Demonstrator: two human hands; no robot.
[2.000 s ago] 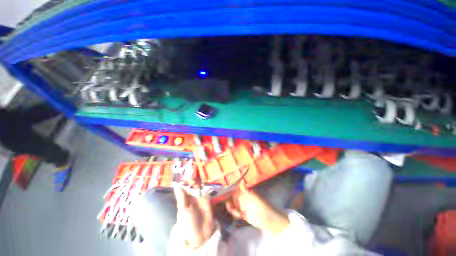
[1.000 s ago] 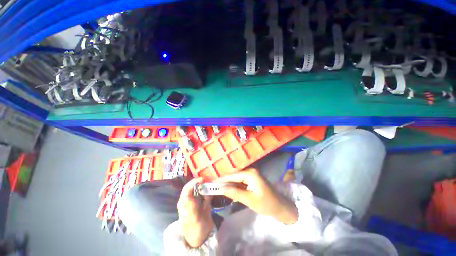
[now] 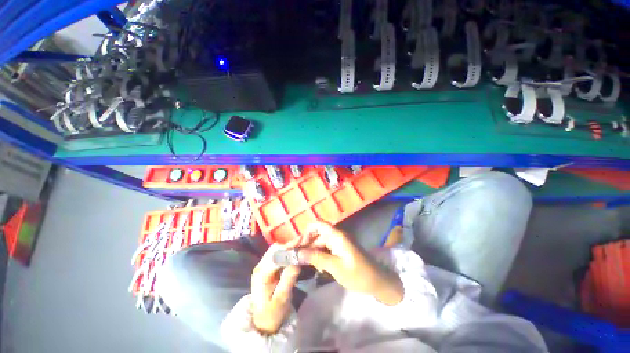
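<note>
A smartwatch [image 3: 286, 256] with a pale grey strap is between my two hands, above my lap; the strap is bent and mostly covered by fingers. My left hand [image 3: 273, 286] grips it from the left. My right hand [image 3: 340, 262] grips it from the right, its fingers over the strap. The buckle cannot be made out. Just beyond my hands, an orange-red compartment tray [image 3: 295, 201] leans at the shelf edge, with closed watches in its upper pockets. Left of my leg, an orange-red supply tray [image 3: 148, 222] holds rows of open straps.
The green shelf [image 3: 290, 138] has a blue front edge. On it are a square-faced watch [image 3: 238, 128], a cable loop [image 3: 190, 134], a black box [image 3: 231, 89] with a blue light and rows of shelf watches [image 3: 428, 58]. Lit watches [image 3: 196, 175] sit below. Stacked orange-red trays [image 3: 608, 283] stand at right.
The strap, open and curved two seconds ago, is now bent between my fingers. My right fingers have closed further over it since one second ago. The view has shifted slightly.
</note>
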